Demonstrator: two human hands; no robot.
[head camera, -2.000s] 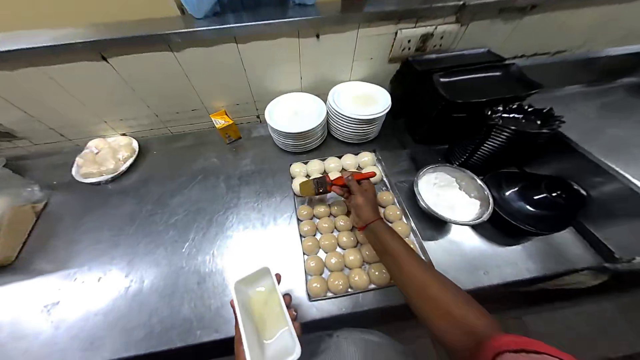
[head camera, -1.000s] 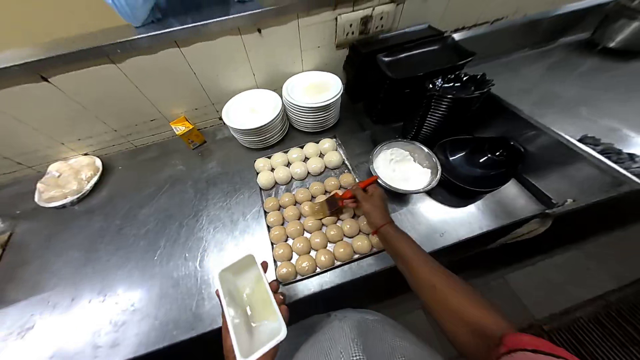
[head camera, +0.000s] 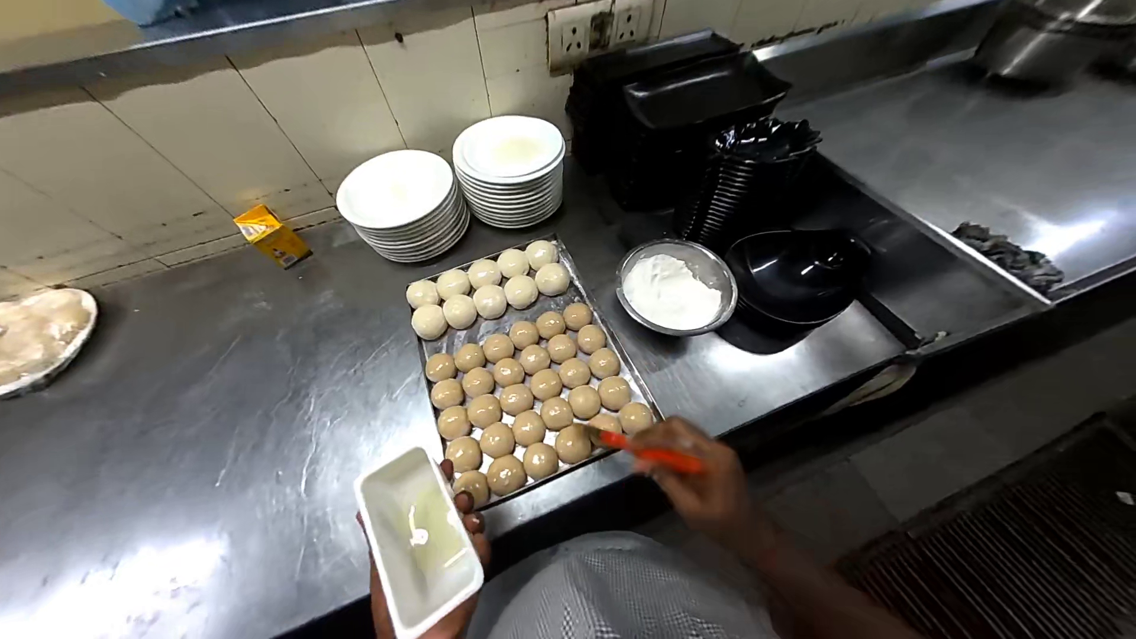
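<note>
My right hand (head camera: 697, 479) grips the orange-red handle of a pastry brush (head camera: 652, 451), whose bristle end is over the front right of a metal baking tray (head camera: 628, 368). Rows of shiny tan dough balls (head camera: 546, 383) fill the front of the tray; paler dough balls (head camera: 489, 301) stand in two rows at its back, with a gap between the groups. Left of the tray's front corner, my left hand (head camera: 468, 524) holds a white rectangular dish (head camera: 417, 541) with a little pale, clear liquid inside. A metal bowl of white powder (head camera: 672, 293) stands right of the tray.
Two stacks of white plates (head camera: 395, 189) stand behind the tray. A yellow carton (head camera: 272, 237) is near the tiled wall, and a plate with pale dough (head camera: 40, 337) lies far left. Stacked black trays (head camera: 701, 93) and black bowls (head camera: 794, 275) are at the right, beside a grey cloth (head camera: 1009, 256).
My right hand has moved with the brush from the pale back rows to the tray's front right. The left hand still holds the dish. The view has shifted right.
</note>
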